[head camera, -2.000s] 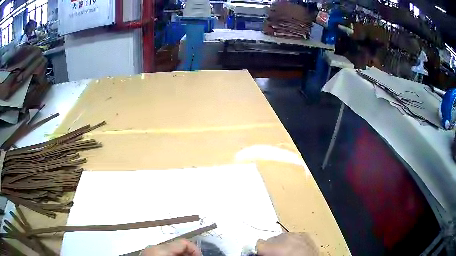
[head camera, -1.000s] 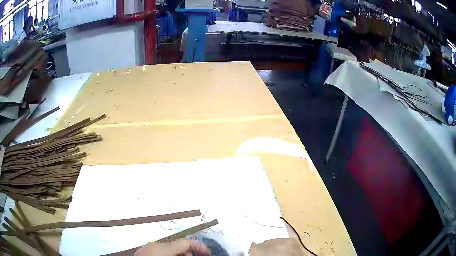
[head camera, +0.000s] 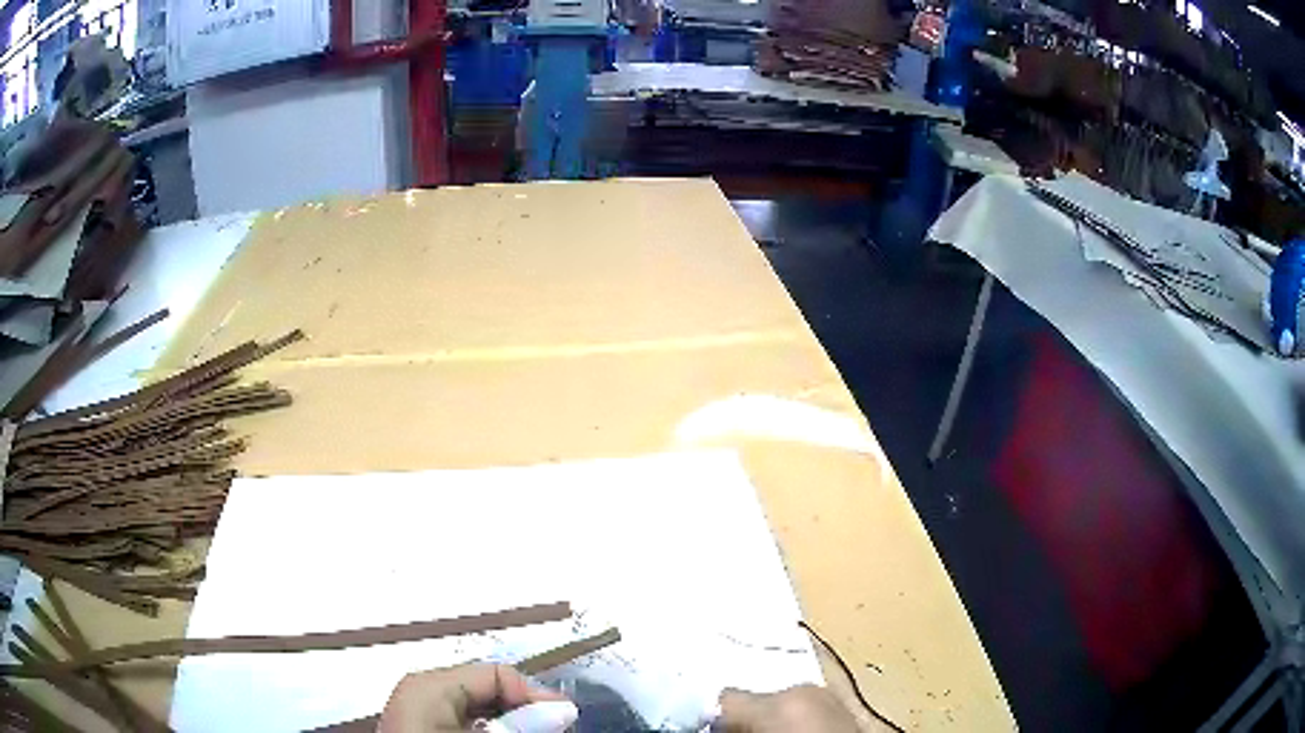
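Note:
A brown strap (head camera: 387, 630) lies across the white work sheet (head camera: 472, 537). A second brown strap (head camera: 573, 650) lies below it, partly hidden by my left hand. My left hand (head camera: 461, 697) is at the bottom edge, fingers bent, with a small pale thing at its fingertips that I cannot identify. My right hand (head camera: 787, 709) is cut off by the bottom edge, fingers curled; what it holds is hidden. A dark, roundish, clear-looking tub (head camera: 616, 705) sits between my hands. Thin thread ends lie around the strap tips.
A thick strap bundle (head camera: 129, 465) fans out at the left, with wide brown pieces (head camera: 57, 215) piled behind. A thin dark cord (head camera: 844, 670) curves off the sheet's right side. The tan bench (head camera: 544, 287) ends at an aisle; a white-covered table (head camera: 1131, 337) stands across it.
The view has tilted down slightly since the first frame. More of my left hand shows, and a pale thing now shows at its fingertips. My right hand has shifted slightly, and more cord is visible than at first.

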